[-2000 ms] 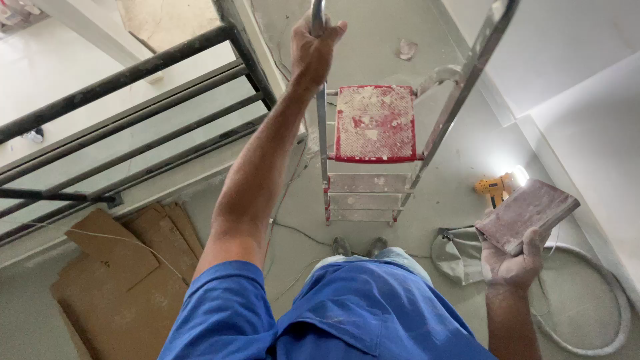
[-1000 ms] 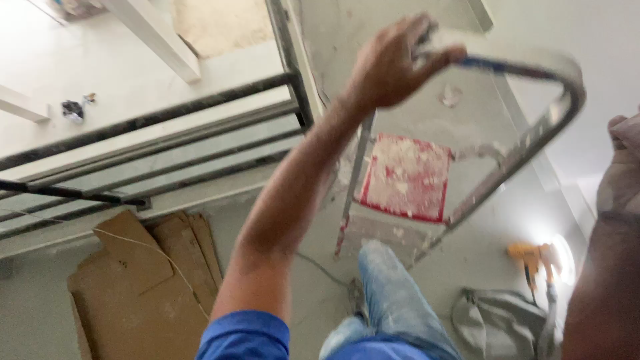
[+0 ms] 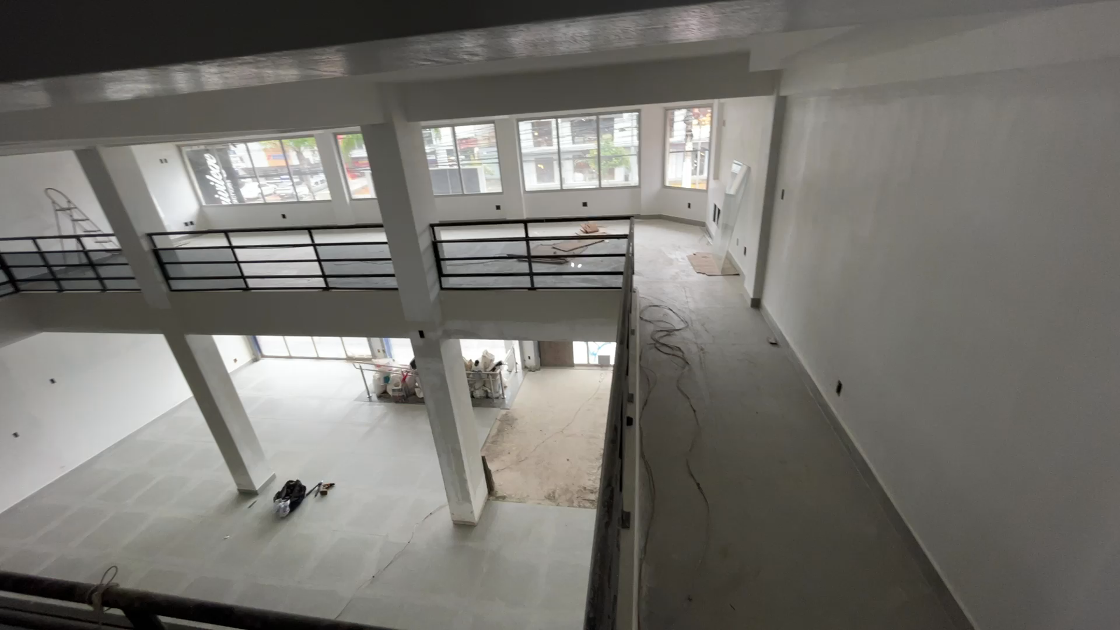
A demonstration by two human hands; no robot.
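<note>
Neither my left hand nor my right hand is in the head view, so what they hold is hidden. The view looks out from a height over a walkway floor with a loose cable lying along it. A dark metal railing runs beside the walkway on the left. At the lower left, close by, is another dark rail with a bit of wire looped round it. A white wall rises on the right.
Beyond the railing the floor drops to a lower storey, with concrete columns and a dark bag. A far railing edges the upper level. A stepladder stands far left; cardboard lies near the far wall.
The view has swung up and away from the stepladder. My left hand, earlier on the ladder's top rail, and my right hand, earlier with a dusty flat block, have both left the view.
</note>
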